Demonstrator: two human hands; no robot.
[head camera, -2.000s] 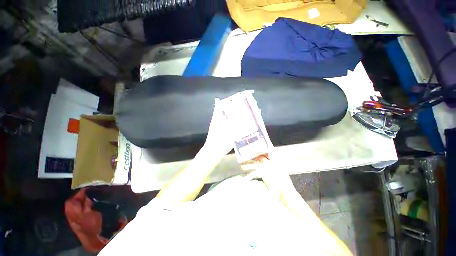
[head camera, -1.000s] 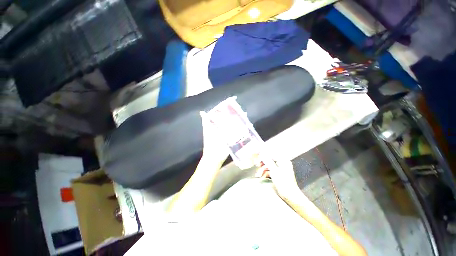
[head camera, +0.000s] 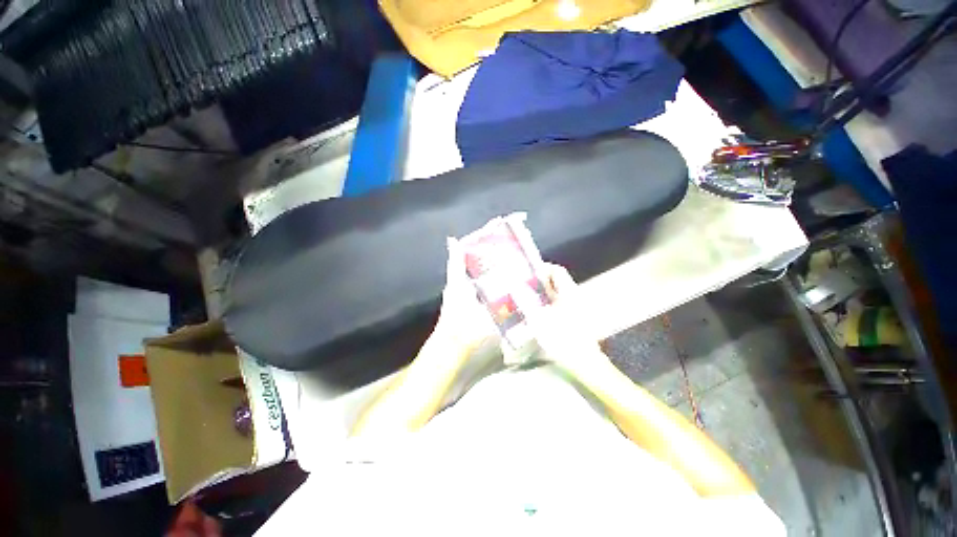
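A palm-sized flat white slip or packet with pinkish-purple print is held up over the near edge of the long dark grey padded form. My left hand grips its left side; the hand is overexposed and its fingers are hard to make out. My right hand is at its lower right side, with fingers against the edge. The padded form lies across the pale cloth-covered table. A navy blue garment piece lies crumpled behind the form.
A steam iron with a red-orange handle rests at the table's right end. An open carton stands at the left end. A blue bar and a large yellow-brown carton are behind. A metal frame stands right of the table.
The view has tilted and shifted. My right hand has moved up from the slip's lower end to its right side. The slip stays held over the form; the garment and iron have not been handled.
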